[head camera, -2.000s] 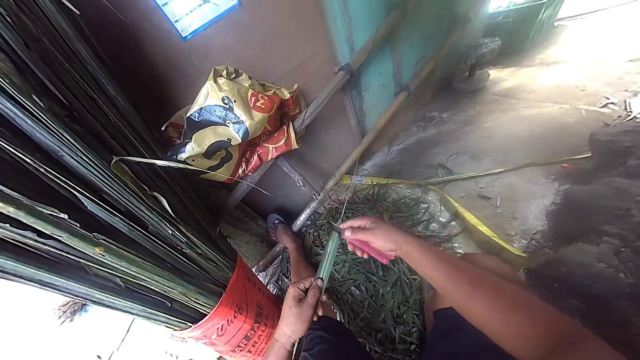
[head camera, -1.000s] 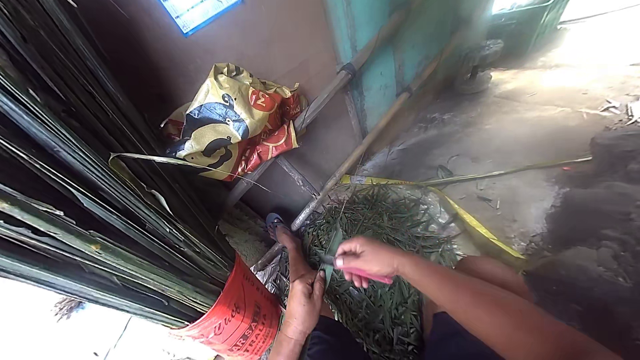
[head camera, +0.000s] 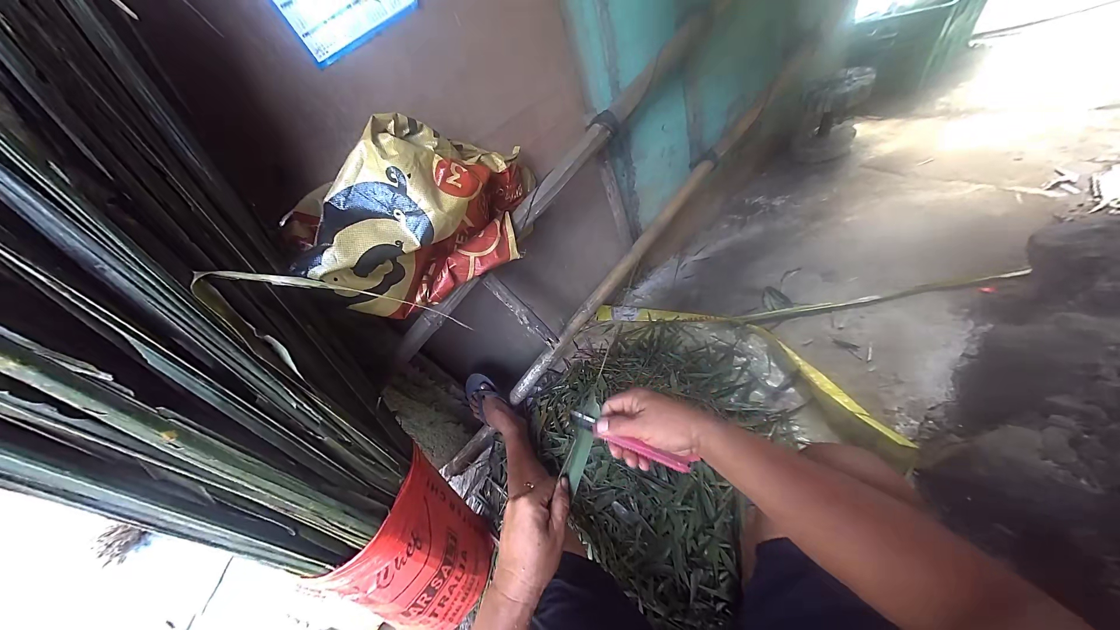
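My left hand (head camera: 534, 529) grips the lower end of a green palm leaf strip (head camera: 580, 457), low in the middle of the head view. In my right hand (head camera: 649, 429) is a pink-handled knife (head camera: 658, 454), its short metal end lying against the strip's upper part. Under both hands spreads a pile of cut green leaf pieces (head camera: 678, 516). Long dark green leaf strips (head camera: 175, 350) stand leaning in a red bucket (head camera: 429, 547) to the left of my left hand.
A wooden ladder (head camera: 643, 258) leans at the wall, with a yellow and red woven sack (head camera: 394, 214) behind it. A yellow strap (head camera: 827, 385) and a long leaf strip (head camera: 892, 299) lie on the floor at the right. My sandalled foot (head camera: 490, 402) is beside the pile.
Both hands stay close together over the pile. The right hand with the pink-handled knife has shifted slightly along the strip, and more of the strip shows than one second ago.
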